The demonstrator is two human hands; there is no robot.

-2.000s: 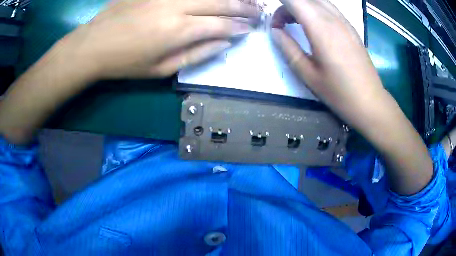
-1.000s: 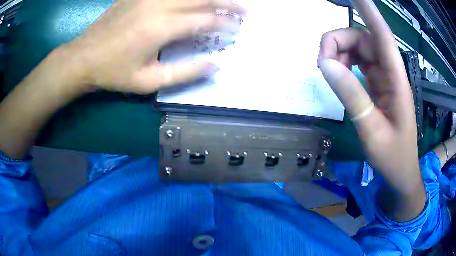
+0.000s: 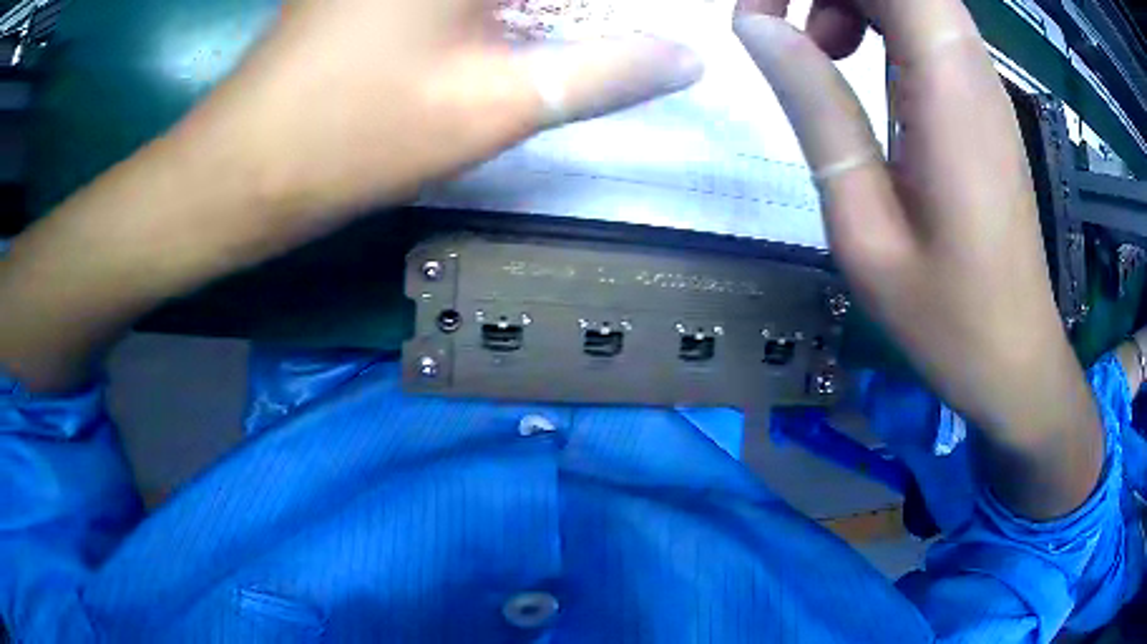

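Observation:
The grey-brown assembly fixture (image 3: 554, 376) lies at the tray's near edge, its four square nests in a row and lettering above them. A bright white sheet (image 3: 604, 151) lies beyond it, with reddish-brown tiny components (image 3: 572, 18) near its top. My left hand (image 3: 415, 94) reaches over the sheet, thumb extended; its other fingers are cut off or hidden at the top. My right hand (image 3: 937, 189) is over the sheet's right side, fingers bent near the thumb tip and partly cut off. Pale finger cots cover both thumbs. Any tiny piece in the fingers cannot be made out.
A dark tray edge (image 3: 629, 229) runs between sheet and fixture. The green mat (image 3: 302, 296) extends on the left. Dark bars and metal rails (image 3: 1063, 214) stand at the right. Another person's blue sleeve and wrist (image 3: 1126, 371) show at the right edge.
Compared with one second ago, my hands are closer together and the left thumb reaches further right. The fixture and sheet appear higher in the view. The fixture stays at the sheet's near side.

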